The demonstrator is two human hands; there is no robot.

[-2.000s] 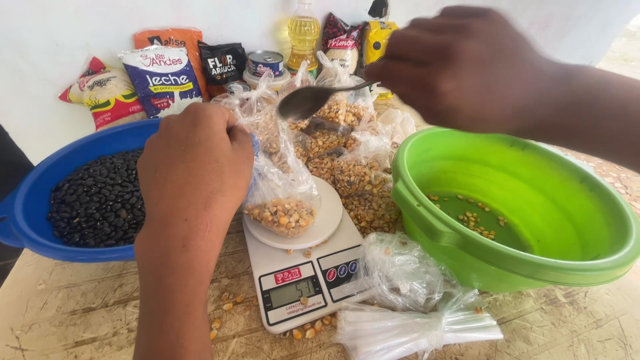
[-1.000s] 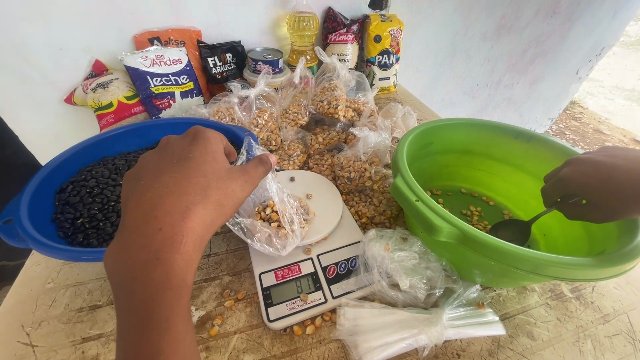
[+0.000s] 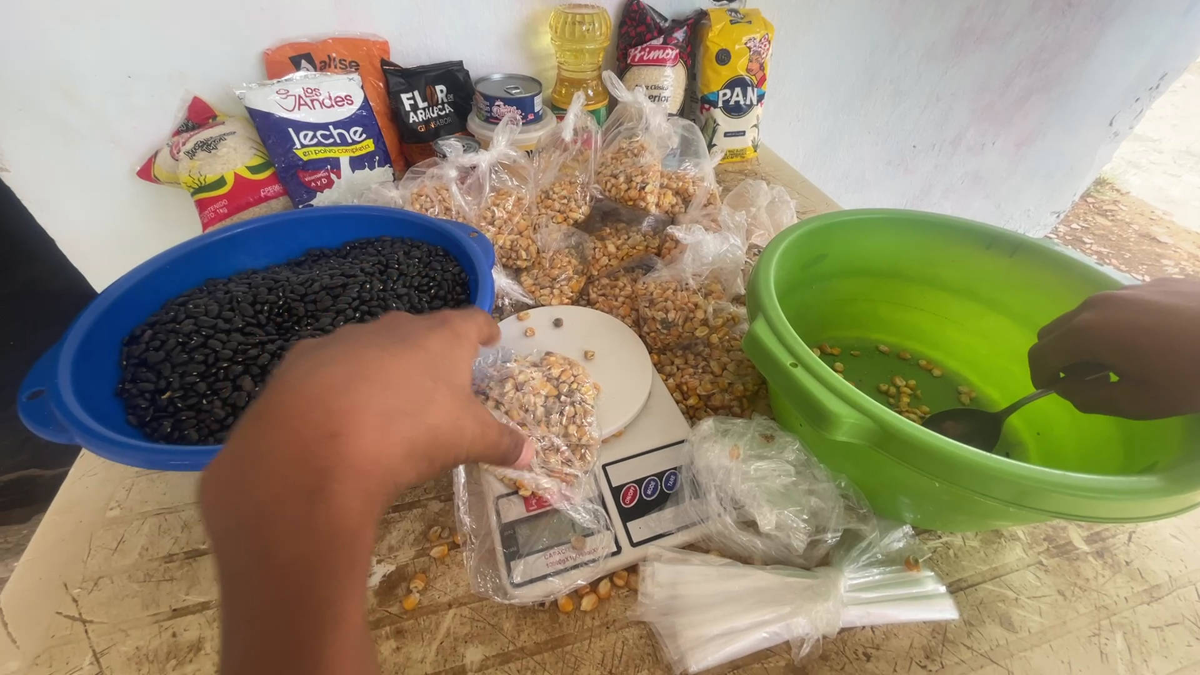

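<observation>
My left hand (image 3: 375,394) is at a clear plastic bag of corn kernels (image 3: 544,412), its fingers apart at the bag's left side; whether they pinch the plastic is unclear. The bag lies tipped over the front of a white digital kitchen scale (image 3: 647,450), its open end hanging across the display. A few kernels sit on the round weighing plate (image 3: 600,347). My right hand (image 3: 1116,352) grips a dark metal spoon (image 3: 970,427) inside the green plastic basin (image 3: 844,412), beside scattered kernels (image 3: 905,394).
A blue basin (image 3: 70,375) of black beans (image 3: 291,328) stands left. Tied bags of corn (image 3: 637,253) are heaped behind the scale. Empty plastic bags (image 3: 750,600) lie in front, loose kernels (image 3: 591,595) nearby. Food packets (image 3: 328,141), a can (image 3: 508,98) and an oil bottle (image 3: 579,56) line the wall.
My right hand has moved with the spoon from above the corn bags into the green basin. The corn bag, upright on the scale plate earlier, now lies tipped toward the scale's front.
</observation>
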